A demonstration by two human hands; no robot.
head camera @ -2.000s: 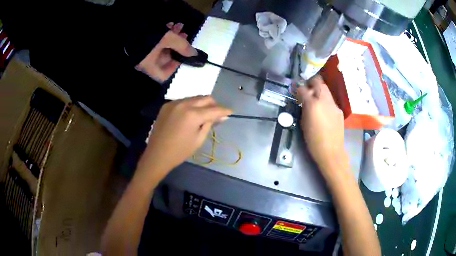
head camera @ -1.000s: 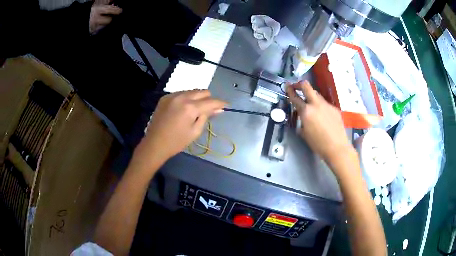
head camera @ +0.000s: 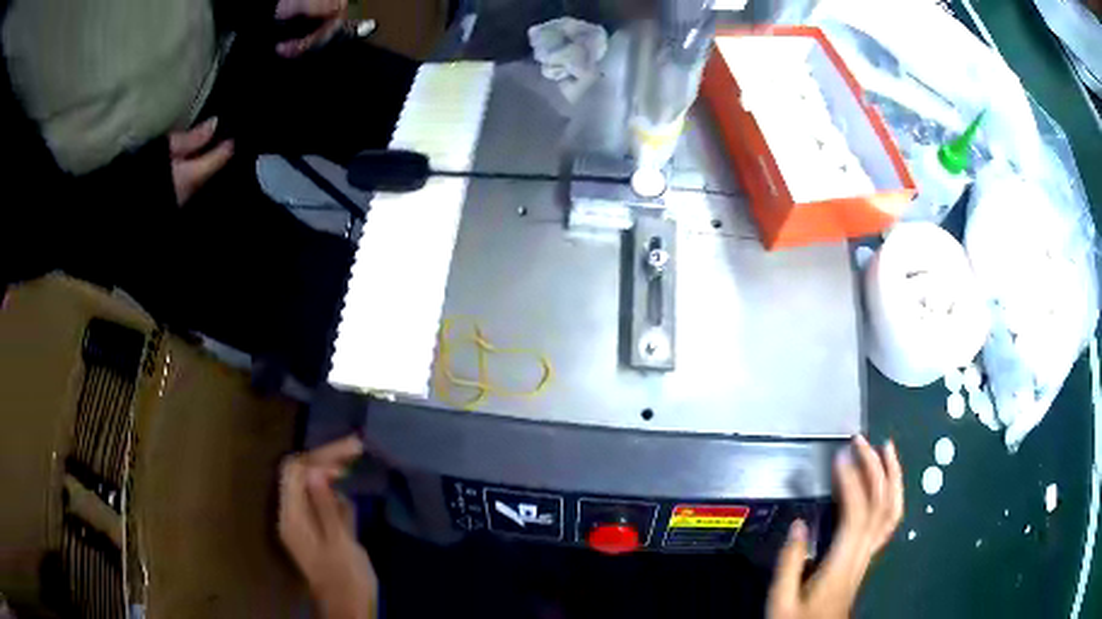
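Note:
A stem assembly (head camera: 508, 177) lies across the support pad (head camera: 409, 254), its dark head at the left. Its white disc (head camera: 649, 183) is on the nest block (head camera: 601, 208), right under the horn (head camera: 660, 121). The slotted clamp bar (head camera: 653, 296) is in front of the nest. My left hand (head camera: 324, 520) is at the machine's front left corner, holding no visible thing; its fingertips are partly hidden. My right hand (head camera: 846, 520) is at the front right corner, fingers apart, with nothing seen in it.
An orange box (head camera: 846, 218) with white contents stands right of the horn. Yellow bands (head camera: 489, 368) lie on the plate. A white tub (head camera: 924, 302), plastic bag and loose discs are at the right. A carton of stems (head camera: 181, 484) is at the left. A coworker's hands (head camera: 199, 157) show upper left.
Both hands have moved from the work down to the machine's front corners. The stem that was in my left hand is no longer seen. The other stem's disc end now lies under the horn.

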